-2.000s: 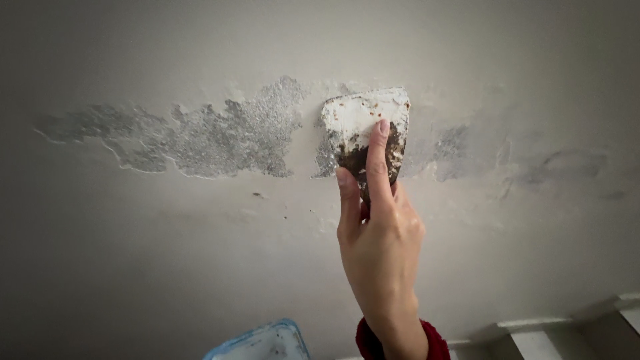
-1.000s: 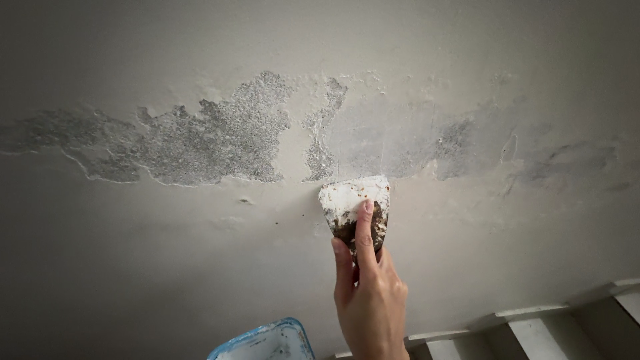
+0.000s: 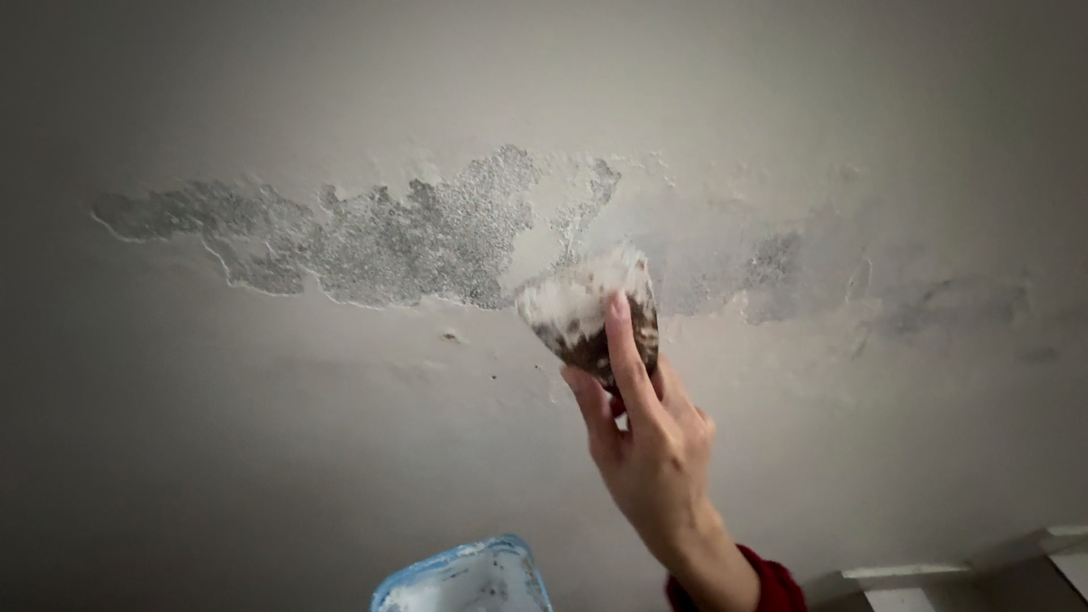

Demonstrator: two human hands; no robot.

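My right hand, with a dark red cuff at the wrist, grips a putty knife. Its wide blade is smeared with white filler and brown stains and tilts to the left. One finger lies along the blade, which is at the wall over the lower edge of the damaged band. Left of it spreads a rough grey patch of bare plaster with ragged paint edges. To its right, a thin greyish-white coat of filler covers part of the band. My left hand is not in view.
A blue-rimmed plastic tub with white filler on its inside shows at the bottom edge. White-edged stair steps run up along the lower right. Small pits and chips mark the wall below the patch.
The putty knife went from over the band down to its lower edge, then back up slightly, and has turned to tilt left. A narrow grey strip it covered at first shows now.
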